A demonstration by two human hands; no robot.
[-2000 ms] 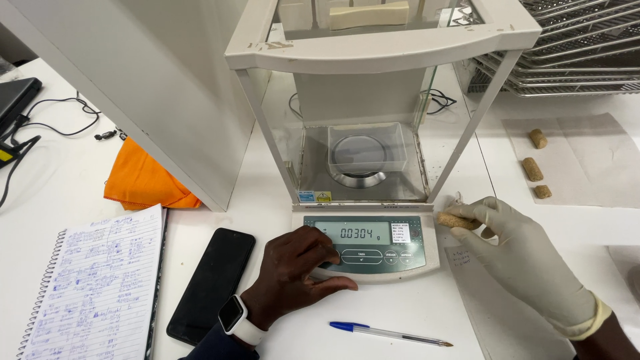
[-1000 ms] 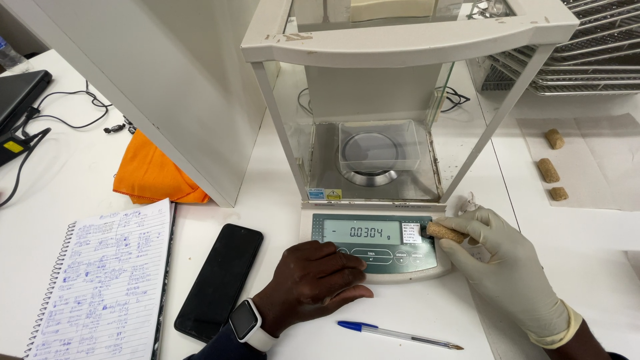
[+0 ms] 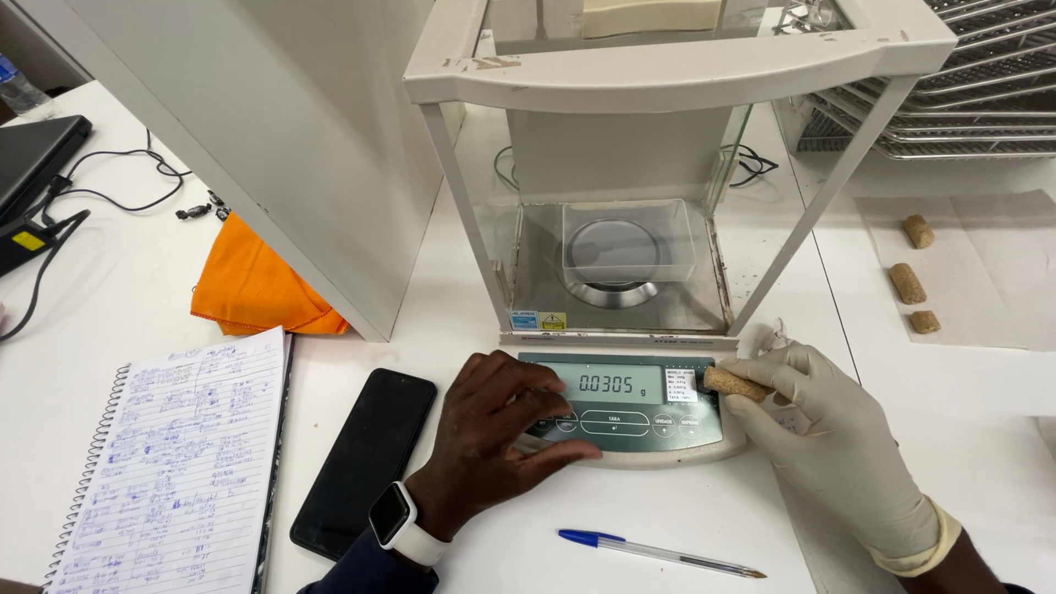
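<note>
An analytical balance [image 3: 627, 445] with a glass draft shield stands in front of me; its display reads 0.0305 g. A clear plastic tray [image 3: 629, 241] rests on its round metal pan. My left hand [image 3: 503, 437], bare and with a white smartwatch at the wrist, lies at the left side of the control panel, fingers bent and apart, holding nothing; some fingertips hide the left keys. In a pale latex glove, my right hand [image 3: 813, 421] pinches a cork-like cylinder [image 3: 734, 384] between thumb and fingers at the panel's right edge.
Several similar cylinders [image 3: 907, 283] lie on paper [image 3: 973, 313] at right, below wire racks [image 3: 973, 124]. A blue pen [image 3: 660, 553] is in front of the balance. At left are a black phone [image 3: 363, 462], a written notebook [image 3: 173, 462], an orange cloth [image 3: 260, 285] and a grey panel [image 3: 313, 140].
My left hand has shifted left on the control panel, uncovering more keys. The display has gone from 0.0304 with a minus sign to 0.0305. The cylinder stays in my right hand.
</note>
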